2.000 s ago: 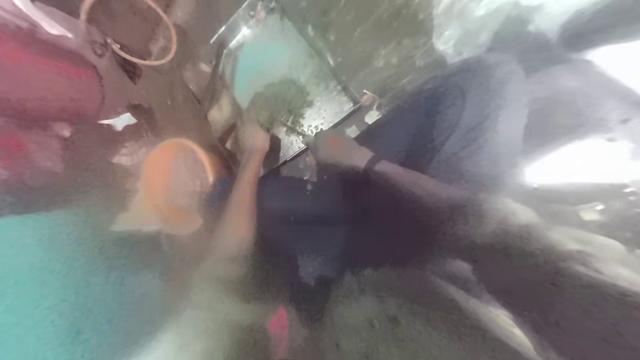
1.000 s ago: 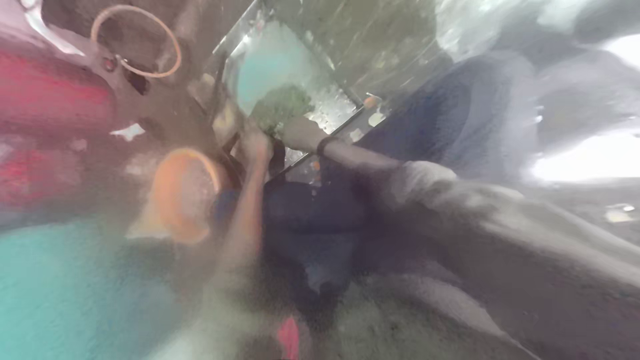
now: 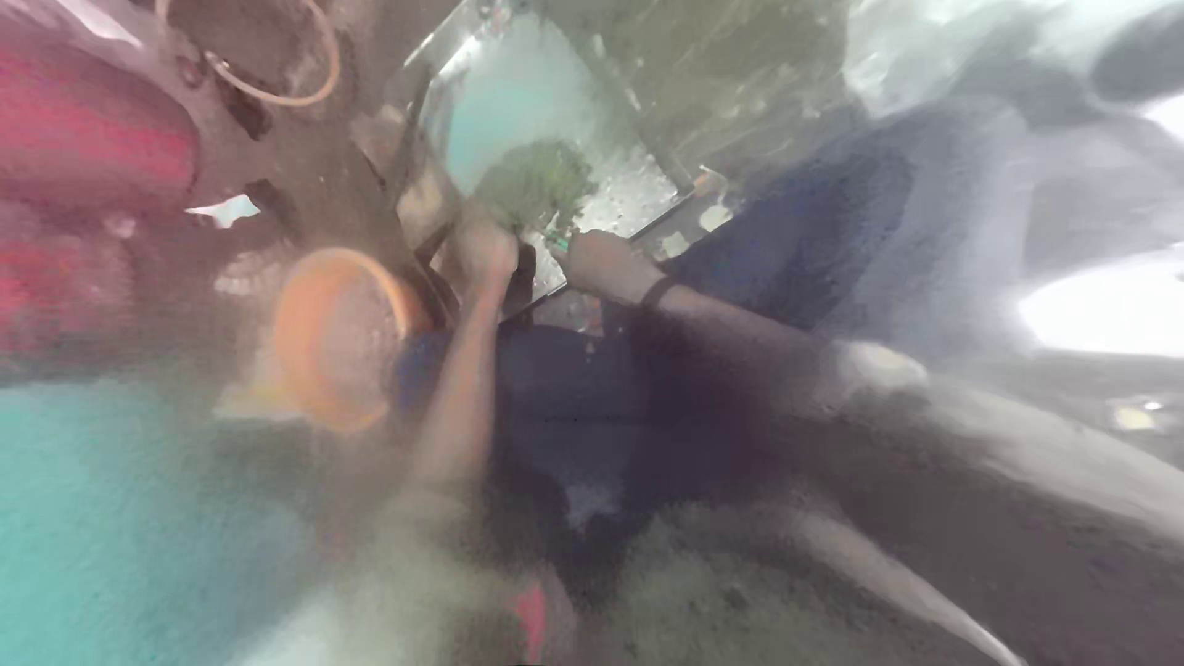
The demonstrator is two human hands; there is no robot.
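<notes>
The picture is badly blurred. Over the near edge of a metal-rimmed tray (image 3: 638, 199), my left hand (image 3: 486, 250) is closed at the lower end of a green leafy bunch (image 3: 546, 180). A dark object (image 3: 524, 273) shows beside that hand; its kind is unclear. My right hand (image 3: 606, 264), with a dark band at the wrist, has curled fingers just right of the bunch's lower end. A small bright green bit (image 3: 559, 242) shows at its fingertips; whether they grip it is unclear. The tray holds a pale turquoise area and whitish, speckled matter.
An orange round container (image 3: 342, 340) stands left of my left forearm. Farther up lies a pale hoop or rim (image 3: 328, 55). Large red shapes (image 3: 92, 120) fill the left side, with a white scrap (image 3: 227, 211) beside them. My dark-clothed legs (image 3: 786, 231) flank the tray.
My right hand came in close to my left hand one second ago and is now apart from it again, farther right. My left hand stays at the leafy bunch.
</notes>
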